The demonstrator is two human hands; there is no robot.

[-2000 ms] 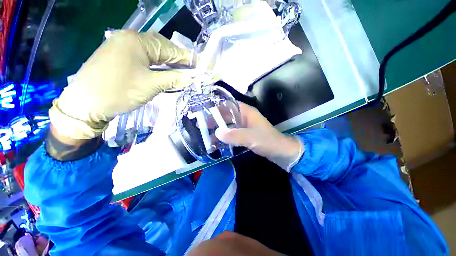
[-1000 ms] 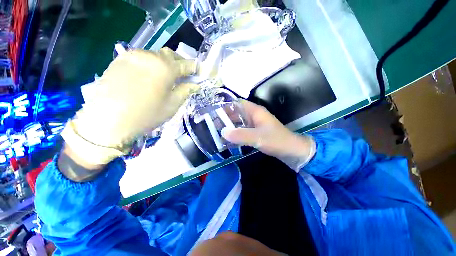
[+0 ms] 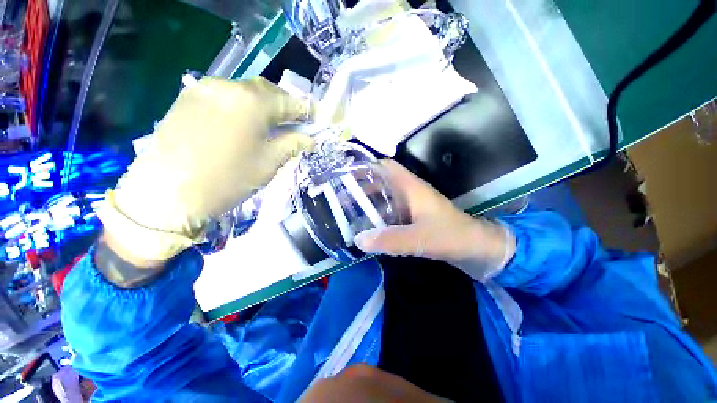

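Observation:
A clear oval lamp head (image 3: 346, 201) with pale strips inside lies over the bench's front edge. My right hand (image 3: 428, 216), in a thin see-through glove, holds it from the right with the thumb on its near side. My left hand (image 3: 224, 153), in a cream-yellow latex glove, has its fingertips closed at the upper end of the head, where it meets a pale arm (image 3: 334, 98). What the fingertips pinch is too small and glaring to tell. More clear lamp parts (image 3: 314, 24) of the fitting lie beyond, with white wrap (image 3: 409, 86) under and around them.
A black mat (image 3: 491, 130) with a pale border lies under the fitting. A white sheet (image 3: 244, 264) is at the bench's left front. A black cord (image 3: 617, 110) crosses the green bench top (image 3: 652, 39) at right. An open cardboard box (image 3: 684, 197) stands right of the bench.
My left hand has moved right and rolled over, its fingertips staying near the joint. My right hand and the lamp head have shifted slightly right; the right hand still holds the head.

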